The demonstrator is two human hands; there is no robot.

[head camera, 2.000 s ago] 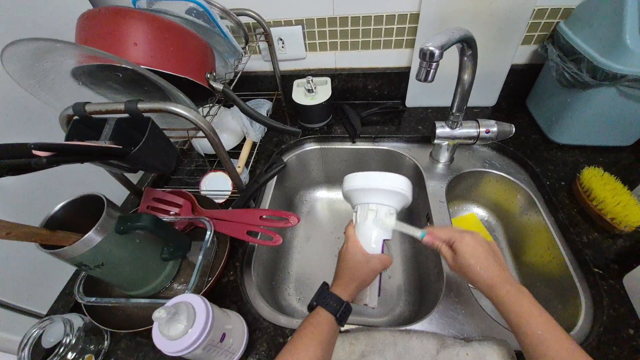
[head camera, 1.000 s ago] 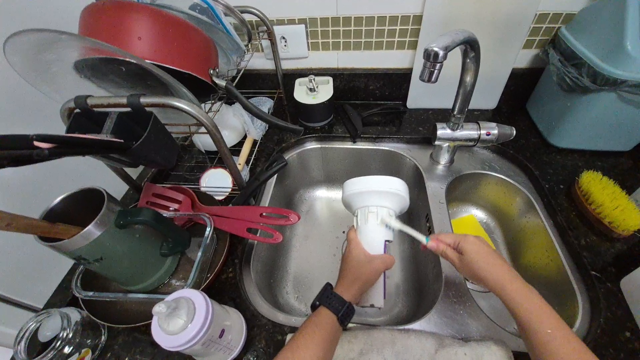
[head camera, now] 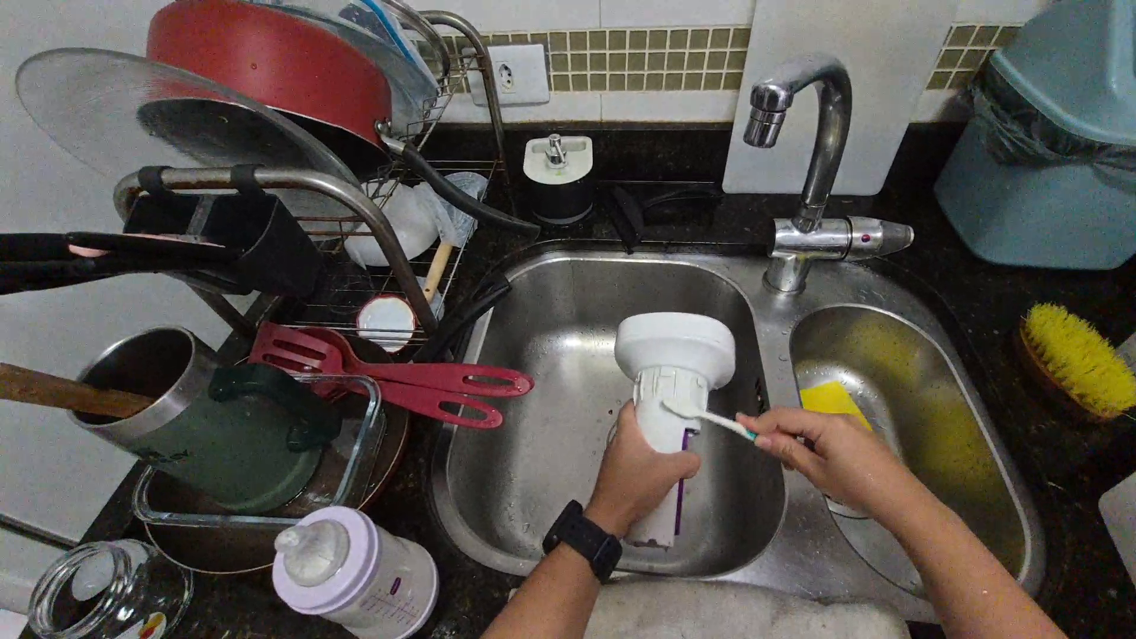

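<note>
Over the larger steel sink basin (head camera: 550, 399), my left hand (head camera: 643, 470) is closed around the body of a white plastic appliance part (head camera: 674, 351) with a wide round top and a purple strip down its side. My right hand (head camera: 821, 448) grips a small white toothbrush-like brush (head camera: 714, 420). The brush's head lies against the ribbed neck of the white part, just above my left fingers. In the smaller basin, partly behind my right hand, is a yellow sponge (head camera: 834, 401).
Left of the sink stand a baby bottle (head camera: 355, 572), red slotted utensils (head camera: 426, 382), a green mug (head camera: 213, 435) and a loaded dish rack (head camera: 382, 213). The faucet (head camera: 812, 160) rises behind the basins. A yellow-bristled brush (head camera: 1078, 359) and a blue-grey bin (head camera: 1038, 177) are at right.
The brush head has moved from the right side of the white part's neck to its front, lower down. My left hand keeps its hold on the part.
</note>
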